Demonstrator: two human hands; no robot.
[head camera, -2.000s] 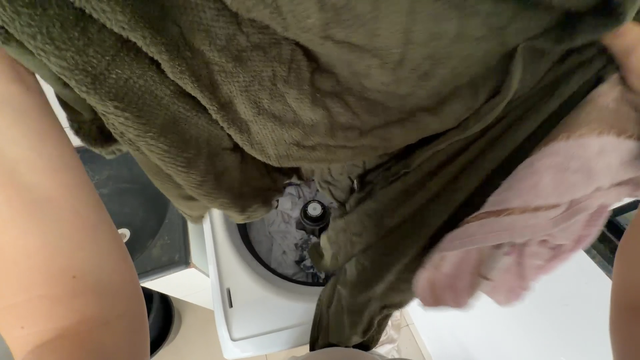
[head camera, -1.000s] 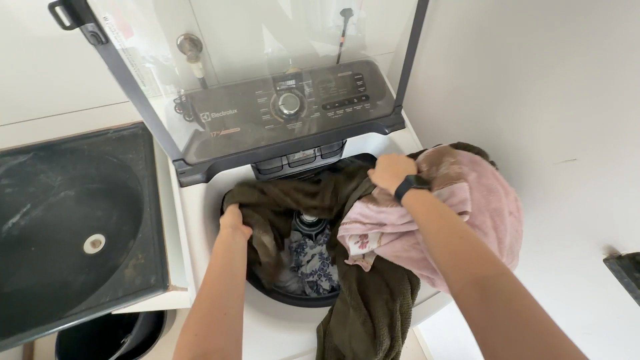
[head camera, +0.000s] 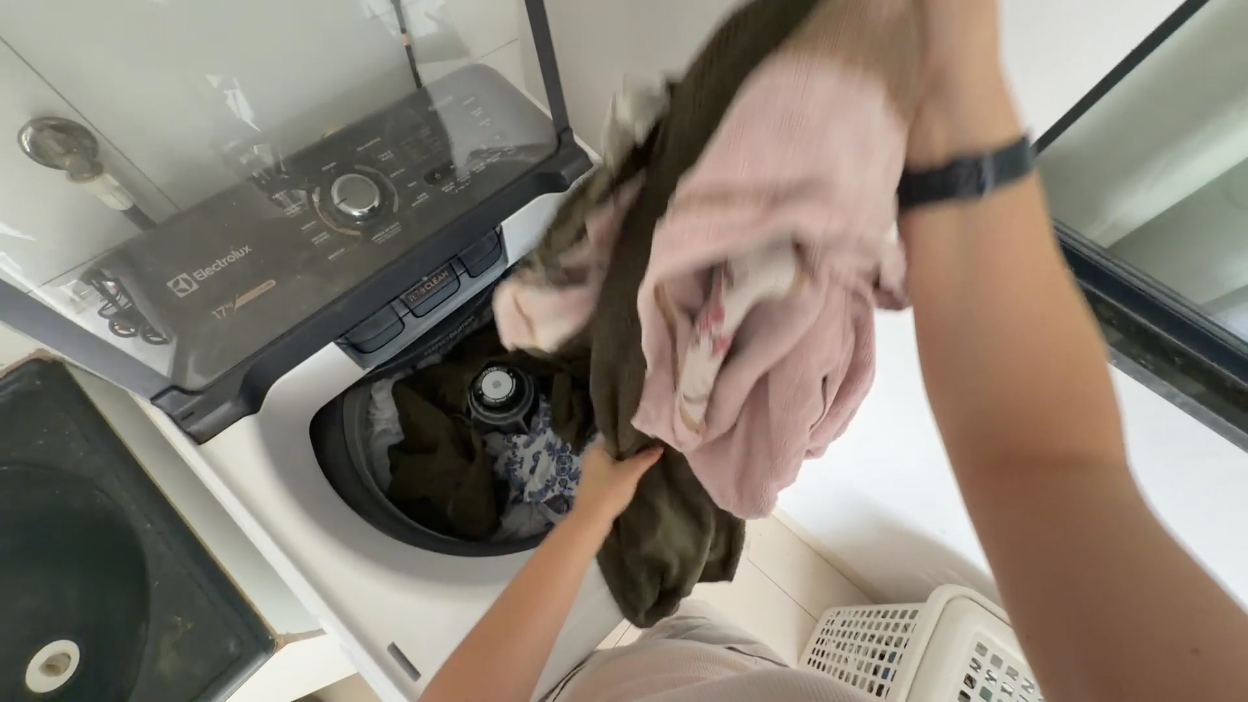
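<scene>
My left hand (head camera: 614, 483) grips the dark olive cloth (head camera: 663, 536) where it hangs over the front right rim of the top-loading washing machine (head camera: 361, 575). Raised at the upper right, my right hand (head camera: 941, 78) is partly cut off by the frame and holds up a bunched pink towel (head camera: 770, 322) together with olive cloth; its fingers are hidden. Inside the drum, more olive cloth (head camera: 444, 478), a blue-and-white patterned cloth (head camera: 546, 468) and pale fabric lie around the black agitator (head camera: 502, 395).
The washer's transparent lid (head camera: 283, 107) stands raised behind its control panel. A dark sink (head camera: 58, 546) with a drain is at the left. On the floor at the lower right is a white plastic laundry basket (head camera: 868, 639). A dark-framed window (head camera: 1160, 322) borders the right.
My right hand has lifted the pink towel from the washer's right side up to the upper right. My left hand has moved from the drum's left side to its right rim.
</scene>
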